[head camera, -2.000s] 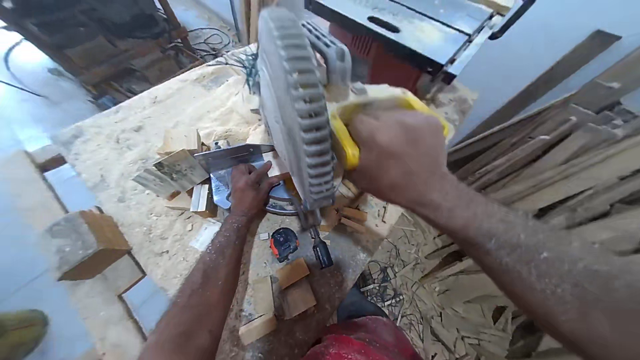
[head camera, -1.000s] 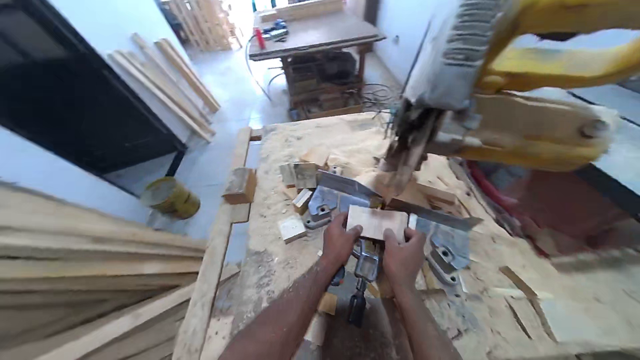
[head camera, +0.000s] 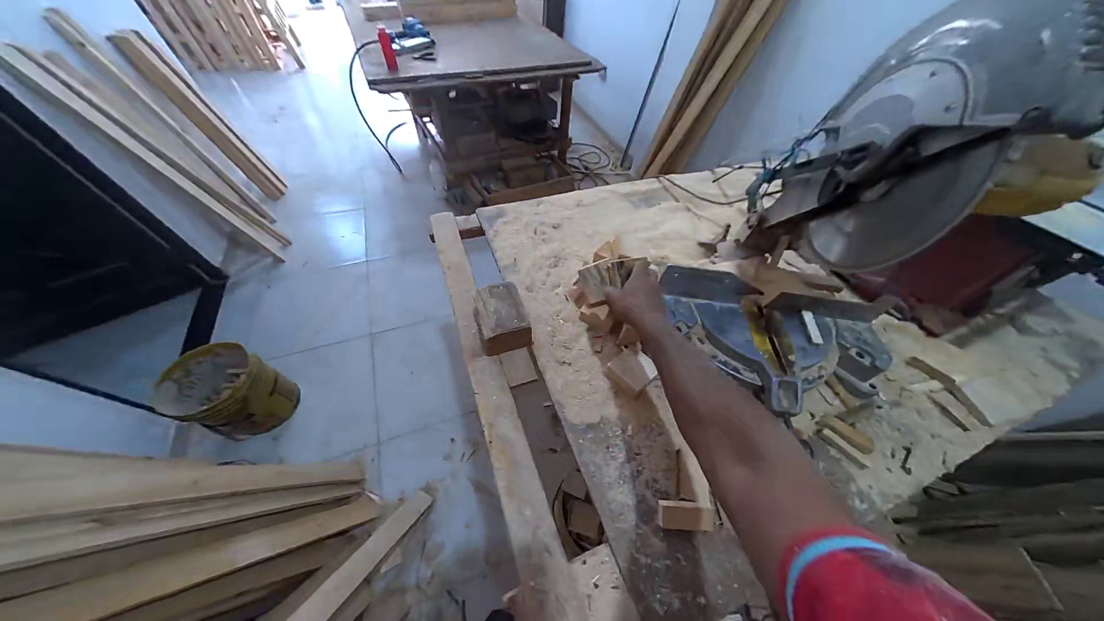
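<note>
My right hand (head camera: 636,297) reaches in from the lower right, its fingers closed around a small wood block (head camera: 604,274) at the pile of offcuts. Other small blocks lie under and beside the hand, and a pale block (head camera: 631,371) rests just below it. My left hand is out of view. Right of my hand sits the miter saw's metal base (head camera: 711,323), with its yellow slot insert (head camera: 759,332) bare of any workpiece. The raised saw blade (head camera: 906,207) stands above and behind the base.
Sawdust covers the workbench (head camera: 552,228). A larger wood block (head camera: 503,319) rests near its left edge. A yellow bucket (head camera: 228,388) stands on the floor, with long boards (head camera: 172,509) below it. Thin offcuts (head camera: 949,392) lie right of the saw base. Another table (head camera: 492,52) stands beyond.
The pale block held in both hands at the saw one second ago is gone from there. My right hand has moved left to the offcut pile; my left hand has left view.
</note>
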